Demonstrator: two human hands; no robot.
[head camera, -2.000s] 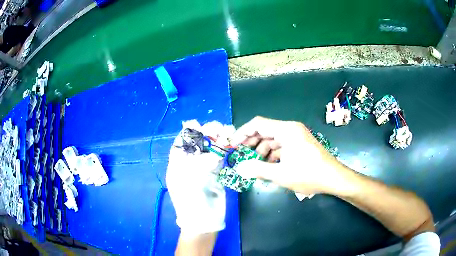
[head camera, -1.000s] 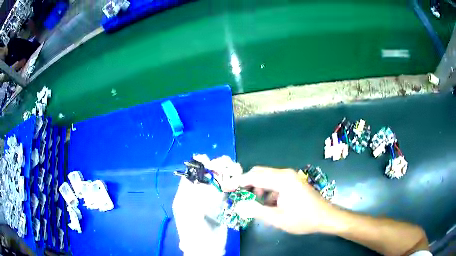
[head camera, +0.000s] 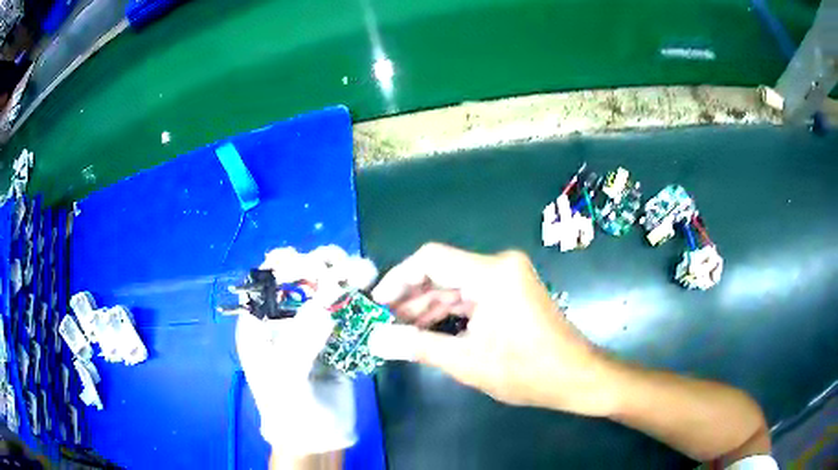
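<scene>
My left hand (head camera: 299, 376), in a white glove, holds a black block with metal pins (head camera: 262, 294) at its fingers, with red and blue wires running from it. My bare right hand (head camera: 487, 330) grips the right edge of a green circuit board (head camera: 356, 335) between thumb and fingers. The board is beside the gloved palm, and the wires lead towards it. The glove's fingers partly hide the wires, and the glare on the glove blurs its outline.
Board assemblies (head camera: 620, 202) with white blocks lie on the dark mat (head camera: 551, 431). White housings (head camera: 115, 332) and a light-blue band (head camera: 238, 175) lie on the blue sheet (head camera: 175, 220). Stacked blue layers with white shells (head camera: 41, 340) stand far left. A green belt (head camera: 248, 73) runs behind.
The camera view has shifted, and the scene sits further left. The black block's pins now point left, and the board's face shows more openly. Both hands keep their holds.
</scene>
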